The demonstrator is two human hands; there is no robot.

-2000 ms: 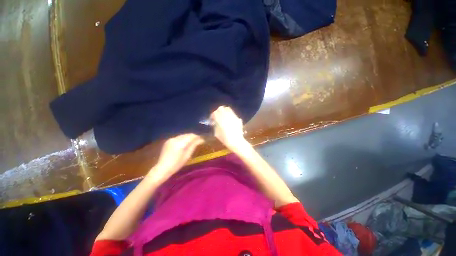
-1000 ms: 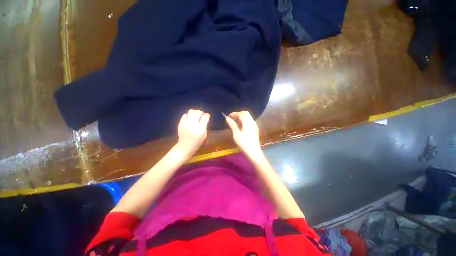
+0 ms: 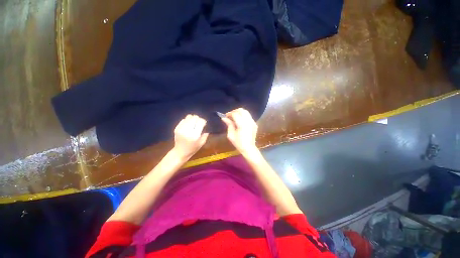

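A dark navy jacket [image 3: 176, 75] lies spread on the table, its near edge close to the table's front edge. Its sleeve [image 3: 83, 106] sticks out to the left. My left hand [image 3: 190, 135] is closed on the jacket's near edge. My right hand [image 3: 242, 128] is just right of it, at the same edge, with a small thin glinting tool [image 3: 220, 115] between its fingertips, pointing left over the cloth. The tool is too small to name surely; it may be thread snips. Any thread between the hands is too small to see.
The shiny brown table [image 3: 328, 75] has yellow tape [image 3: 388, 112] along its front edge. More dark garments [image 3: 428, 30] lie at the far right. Dark cloth [image 3: 50, 224] and something blue [image 3: 112, 194] are below the table at left. A bin of mixed cloth [image 3: 393, 227] stands at lower right.
Two seconds ago my left hand was lower, off the cloth; it moved up onto the near edge. My right hand moved slightly right and down. The jacket lies nearly the same.
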